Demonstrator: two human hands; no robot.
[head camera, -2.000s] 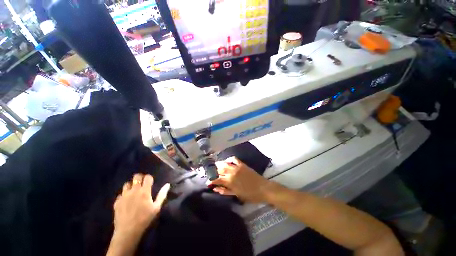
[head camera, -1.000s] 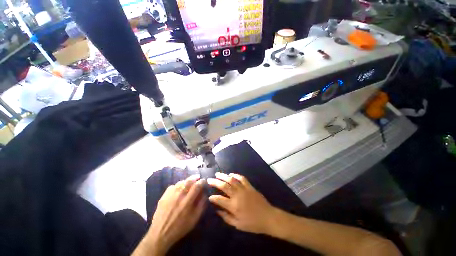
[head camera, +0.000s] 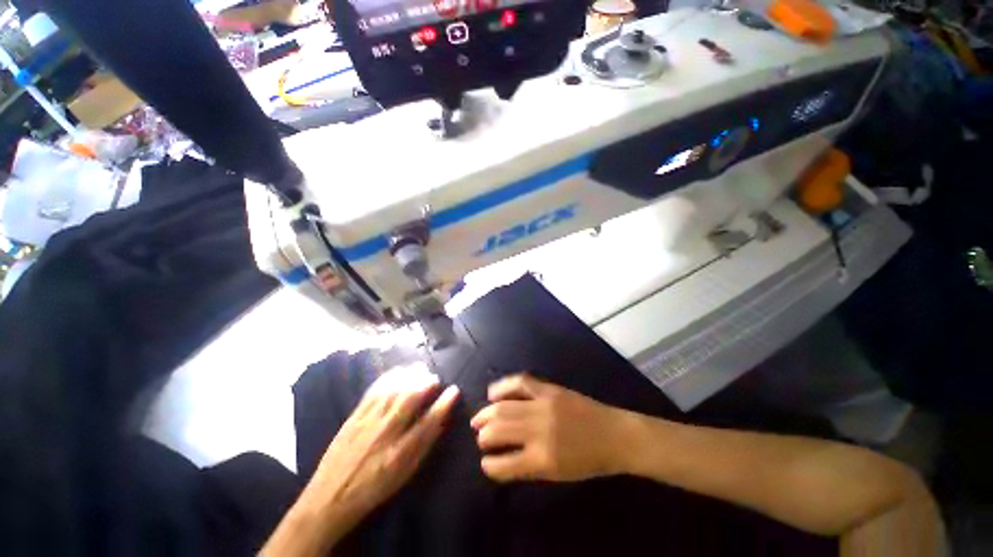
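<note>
A black garment piece (head camera: 544, 337) lies on the white machine bed under the head of the sewing machine (head camera: 479, 180). A seam or fold line runs on it towards the presser foot area (head camera: 436, 330); the needle cannot be made out. My left hand (head camera: 381, 435) lies on the cloth left of the line, fingers stretched forward near the foot. My right hand (head camera: 544, 430) is on the cloth right of the line, fingers curled, with the fingertips on or just above it. Whether the right fingers pinch the cloth cannot be told.
A heap of black cloth (head camera: 120, 316) lies at the left. A dark padded tube (head camera: 180, 82) slants at upper left. A smartphone (head camera: 457, 54) stands above the arm. Orange items (head camera: 824, 180) are at the right. The table's ruled edge (head camera: 762, 316) shows at right.
Since the oldest frame, my left hand has moved right, beside the foot, and the cloth lies flatter. Since one second ago, my right hand has drawn back slightly from the foot, fingers more curled.
</note>
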